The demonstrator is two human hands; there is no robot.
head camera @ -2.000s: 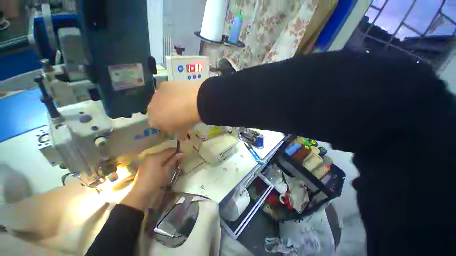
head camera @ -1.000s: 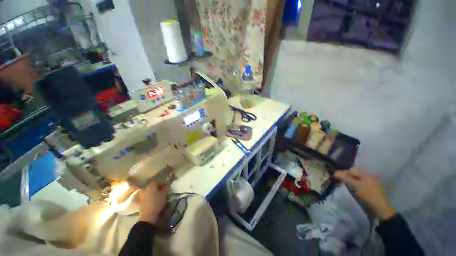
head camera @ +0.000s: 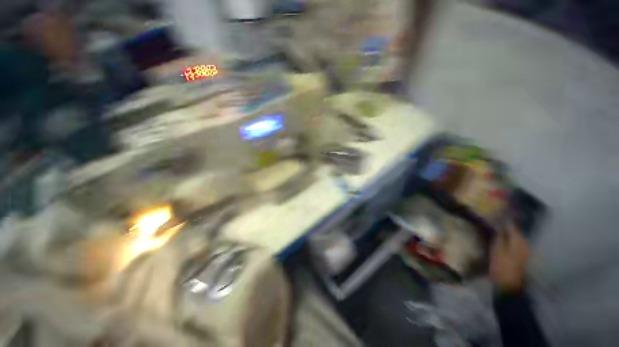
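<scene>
The whole view is blurred by motion. My right hand (head camera: 510, 259) is at the right, over the edge of the dark crate (head camera: 531, 203) beside the table; I cannot tell whether it holds anything. My left hand cannot be made out in the blur. Cream fabric (head camera: 265, 301) lies at the front table edge and lower left, under the bright lamp glow by the needle area. A shiny metal tray (head camera: 216, 272) sits on the fabric side at the front. The sewing machine (head camera: 203, 152) stands behind, its small display (head camera: 262, 127) lit blue.
The white table (head camera: 285, 215) has a blue edge and holds dark scissors (head camera: 354, 127) and a small dark item (head camera: 344, 159). Coloured thread cones (head camera: 468, 179) fill the crate. A white roll (head camera: 334, 252) hangs under the table. A grey wall (head camera: 543, 101) stands at right.
The view has swung and blurred. My right hand came off the machine area to the crate, and now lies closer against it. My left hand, seen earlier near the needle, is no longer distinguishable.
</scene>
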